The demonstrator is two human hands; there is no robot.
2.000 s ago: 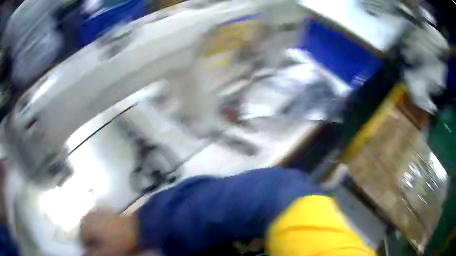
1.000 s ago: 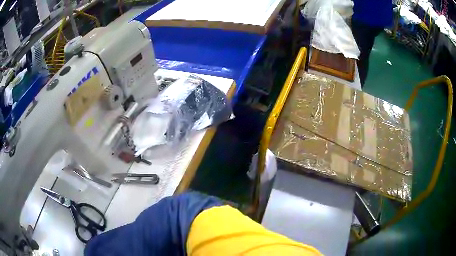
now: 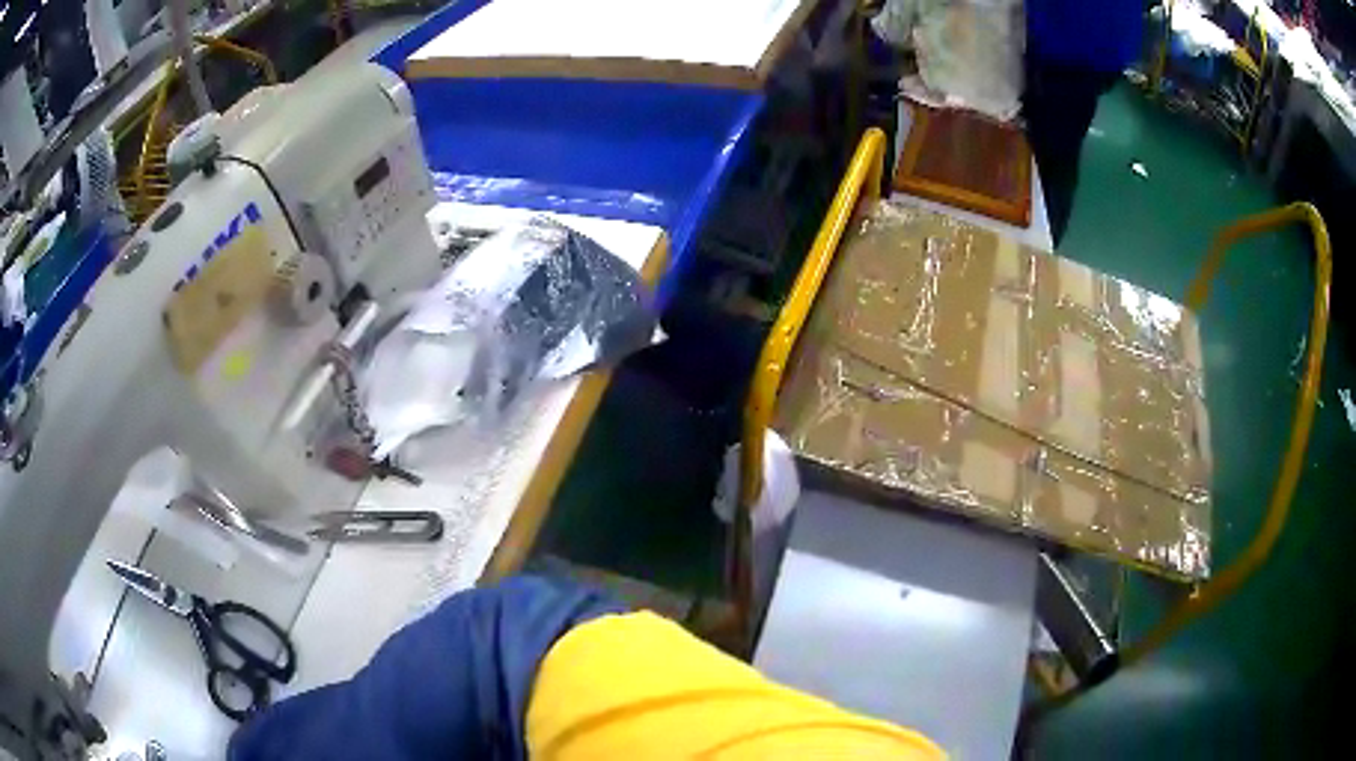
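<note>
The off-white sewing machine point(image 3: 223, 283) with blue lettering stands at the left. Black-handled shears point(image 3: 223, 632) lie on the white table point(image 3: 350, 617) beside its base, blades pointing up-left. Slim silver snips point(image 3: 376, 525) lie right of them, near a small dark reddish tool point(image 3: 372, 465). A crinkled clear plastic bag point(image 3: 513, 320) lies at the table's far end. My right arm, in a blue sleeve with a yellow cover, crosses the bottom edge; my right hand is cut off by that edge. My left hand is out of the picture.
A yellow-railed trolley point(image 3: 762, 390) with taped cardboard point(image 3: 996, 379) stands right of the table, a grey-white surface point(image 3: 900, 632) in front of it. A blue-sided table point(image 3: 580, 134) is behind the machine. A person in blue point(image 3: 1083, 37) stands at the back on green flooring.
The blurred view has swung right and steadied, taking my right hand out of the picture. Since a second ago the scene has shifted slightly left; the objects lie as before.
</note>
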